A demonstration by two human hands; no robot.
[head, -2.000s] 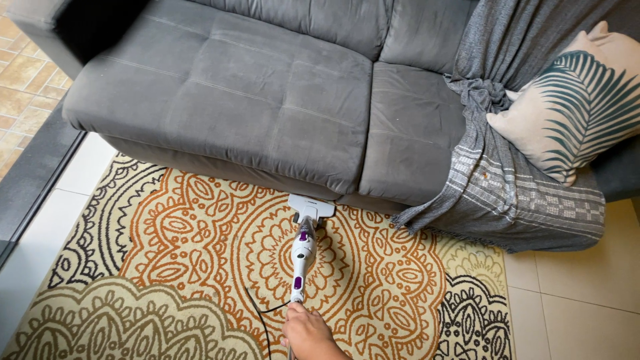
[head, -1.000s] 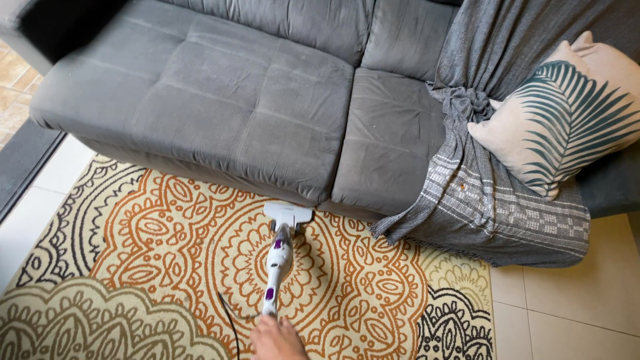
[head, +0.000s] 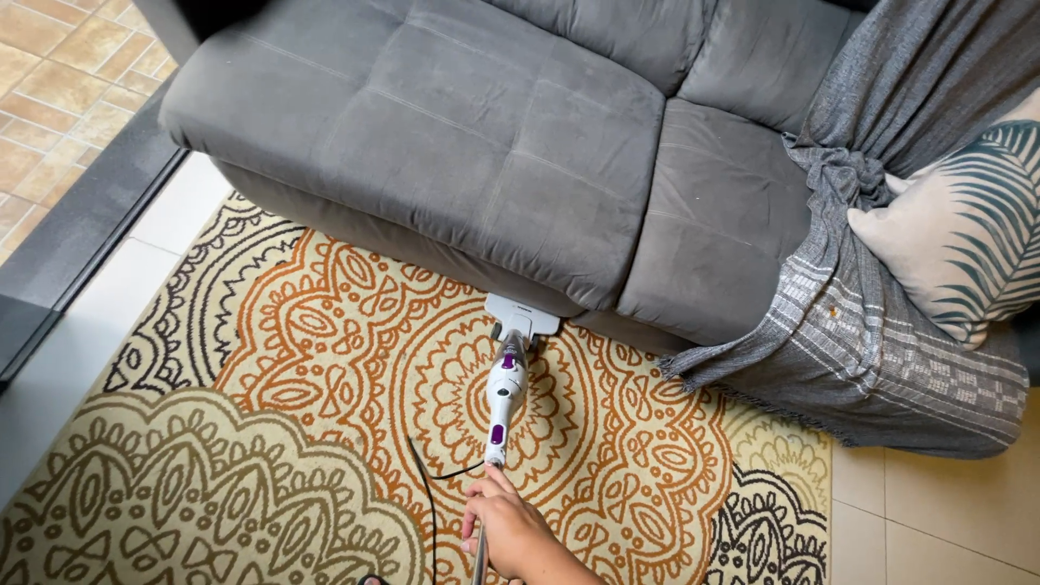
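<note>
My right hand [head: 508,520] comes in from the bottom edge, its fingers closed around the metal tube of a white and purple stick vacuum cleaner [head: 505,390]. The floor nozzle [head: 520,315] lies flat on the patterned rug [head: 325,349], right at the lower front edge of the grey sofa [head: 520,154]. A thin black power cord [head: 433,508] loops on the rug left of my hand. Past the bottom edge the tube's lower part is hidden. My left hand cannot be made out; a small bit of skin beside the tube is too cropped to place.
A grey throw blanket [head: 886,366] hangs over the sofa's right side, its fringe near the rug. On it leans a leaf-print cushion [head: 951,236]. A dark sill with a track [head: 89,236] runs along the left, beside brown floor tiles [head: 73,73]. Pale tiles [head: 942,504] border the rug.
The nozzle now sits farther left of the gap between the seat cushions than in the earlier frames, still by the sofa's front edge. My right hand has kept its hold on the tube.
</note>
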